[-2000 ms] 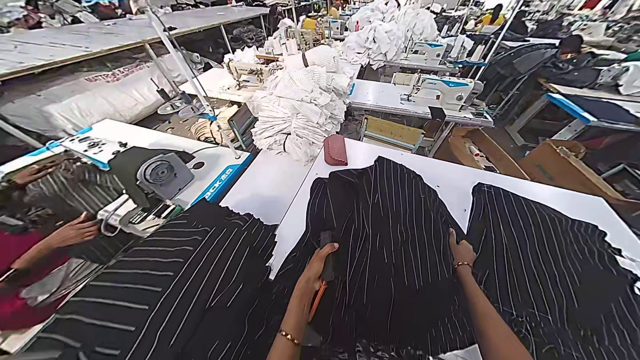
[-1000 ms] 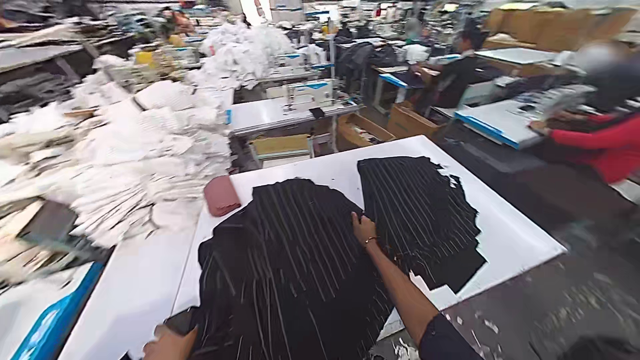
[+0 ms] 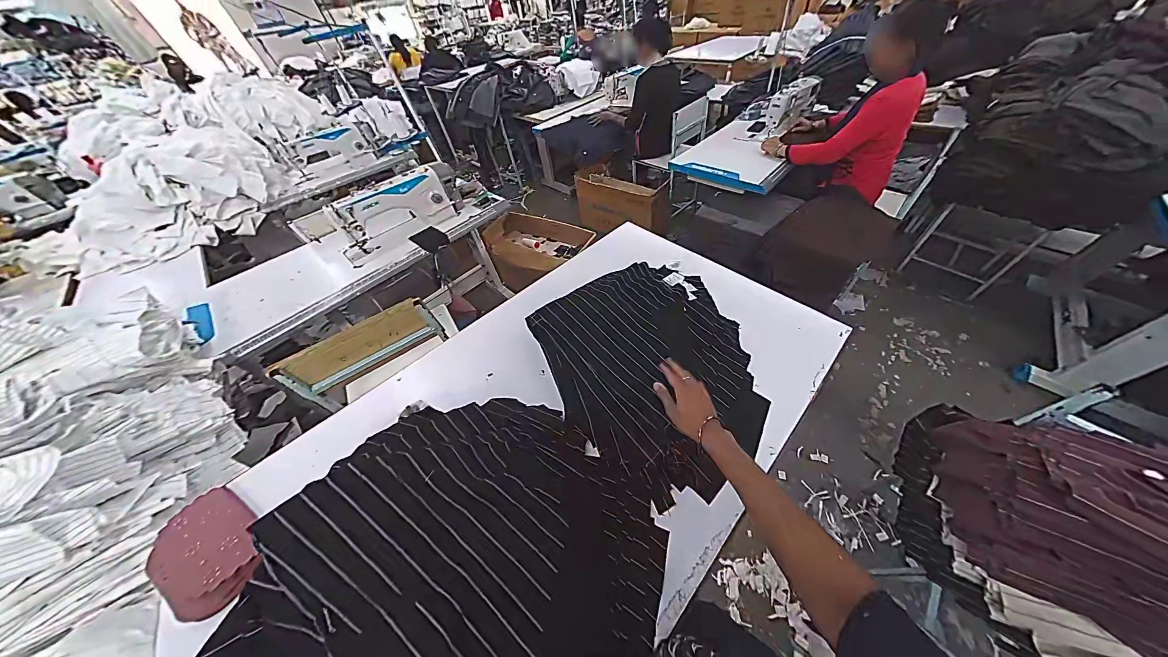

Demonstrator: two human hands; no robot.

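On the white table (image 3: 484,370), two stacks of black striped cut fabric pieces lie close together. My right hand (image 3: 689,401), fingers spread and a bracelet at the wrist, rests on or just over the farther stack (image 3: 620,333); whether it touches the cloth is hard to tell. Small white tags (image 3: 680,283) show at that stack's far edge. The nearer stack (image 3: 438,511) fills the lower middle of the view. A dusty-pink rounded item (image 3: 203,554) is at the table's left edge, beside this stack. My left hand is out of the frame.
Piles of white striped fabric (image 3: 100,456) border the table on the left. Beyond it are a sewing machine (image 3: 392,210) and cardboard boxes (image 3: 534,251). A person in red (image 3: 862,132) works at another machine. Maroon striped fabric (image 3: 1049,520) lies at the right, with scraps on the floor (image 3: 849,511).
The view has turned to the right. My right hand has moved from the nearer stack's edge to the farther stack. My left hand, seen earlier at the near stack, has left the view.
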